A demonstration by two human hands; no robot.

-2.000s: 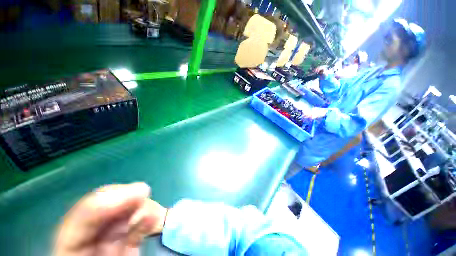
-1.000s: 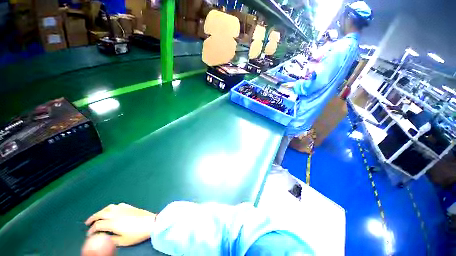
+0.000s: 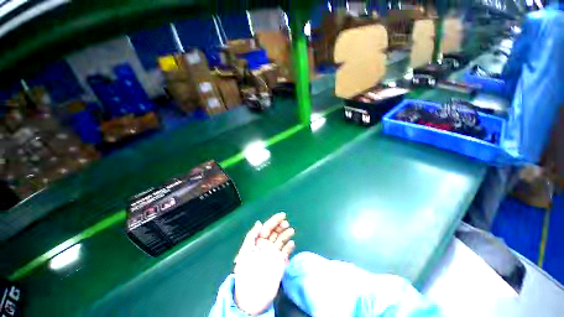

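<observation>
My left hand (image 3: 256,272) is raised over the green bench (image 3: 346,204) at bottom centre, with its fingers loosely apart and nothing seen in it. My right sleeve reaches in from the lower right and ends against my left hand. My right hand is mostly hidden there, and its fingers cannot be told apart clearly. A closed black retail box (image 3: 185,213) with an orange-brown picture lies on the conveyor, left of my hands and not touched.
Another black box (image 3: 10,303) is cut off at the lower left. A blue parts bin (image 3: 433,136) stands at the right beside a person in a blue smock (image 3: 544,86). An open box (image 3: 365,111) with raised lid stands behind it. A green post (image 3: 302,80) rises beyond the conveyor.
The view has swung left, so the closed box shows whole and more to the right. My hands have come together and up from the bench surface.
</observation>
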